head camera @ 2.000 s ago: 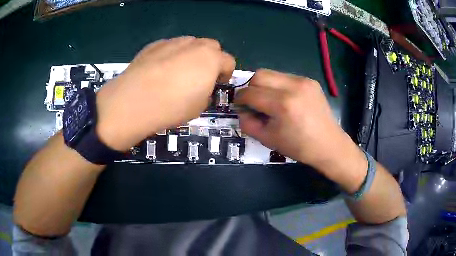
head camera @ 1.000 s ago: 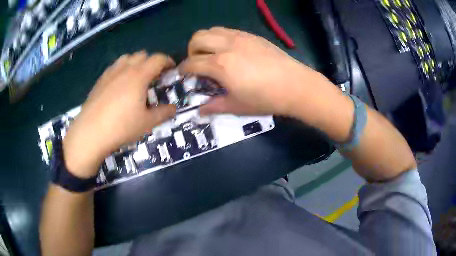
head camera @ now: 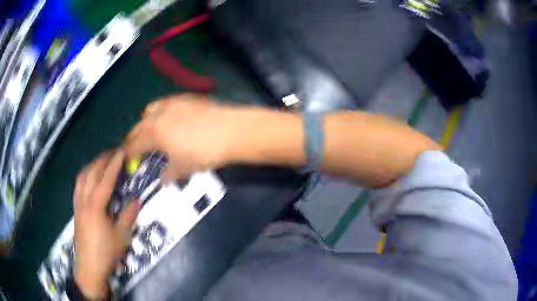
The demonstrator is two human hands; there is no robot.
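The white power strip housing [head camera: 176, 214] lies tilted on the dark green bench at the lower left, its black openings and contacts blurred. My left hand [head camera: 97, 211] lies over its left part, fingers curved at its upper edge. My right hand [head camera: 176, 135] is over the upper right end of the parts. A dark board with a yellow block [head camera: 134, 164] shows between the hands. Blur and my fingers hide whether either hand grips it.
Red-handled pliers [head camera: 176, 67] lie beyond my right hand. More white housings [head camera: 76, 88] stand at the upper left, near a blue sheet. A black mat [head camera: 306, 41] is at the upper right. The floor shows at the right.
The view has swung right and turned, so the housing now appears lower left and steeply tilted. A yellow block now shows between my hands. Both hands remain at the housing.
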